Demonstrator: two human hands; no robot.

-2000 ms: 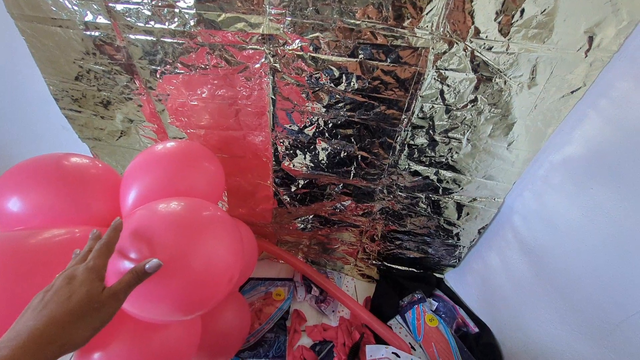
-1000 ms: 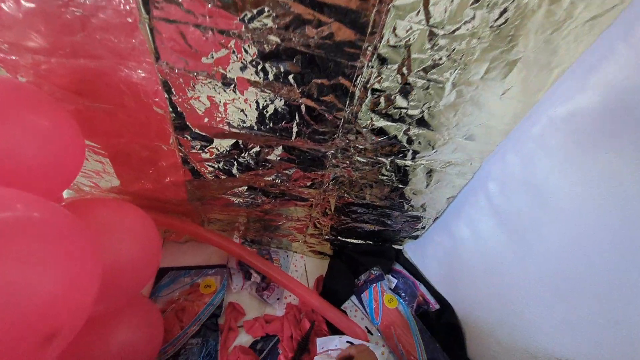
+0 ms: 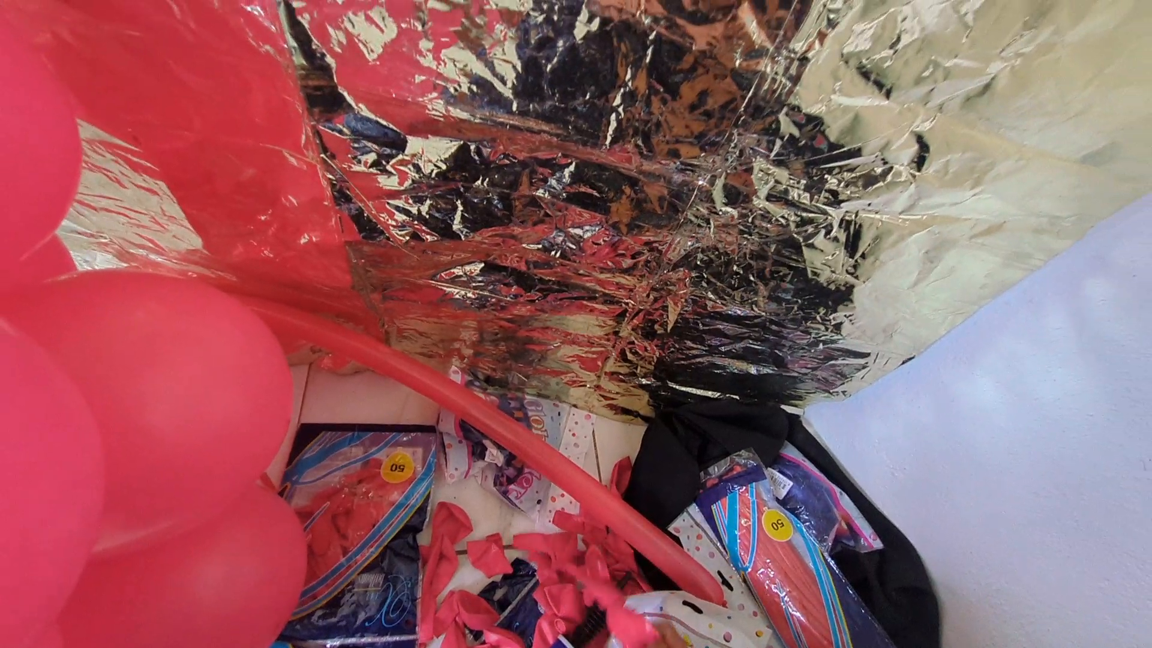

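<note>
Only a small, skin-toned sliver of what looks like my right hand (image 3: 669, 635) shows at the bottom edge, beside a blurred, uninflated red balloon (image 3: 627, 619); whether it grips the balloon is hidden. My left hand is out of view. Inflated red balloons (image 3: 171, 405) are clustered at the left. From behind them a long, thin inflated red balloon (image 3: 504, 432) slants down right, over the floor. Loose uninflated red balloons (image 3: 558, 558) lie in a heap near its lower end. An opened-looking balloon packet (image 3: 360, 531) lies left of the heap, another packet (image 3: 783, 567) to its right.
Crinkled gold foil sheeting (image 3: 576, 198) hangs behind and reflects the red balloons. A pale wall (image 3: 1044, 432) stands at the right. Black cloth (image 3: 702, 441) lies at its foot, under the right packets. Printed plastic wrappers (image 3: 517, 450) and dotted strips lie on the tiled floor (image 3: 369, 396).
My left hand, beside the balloon cluster two seconds ago, has left the view. The view has swung down and right, toward the heap and packets.
</note>
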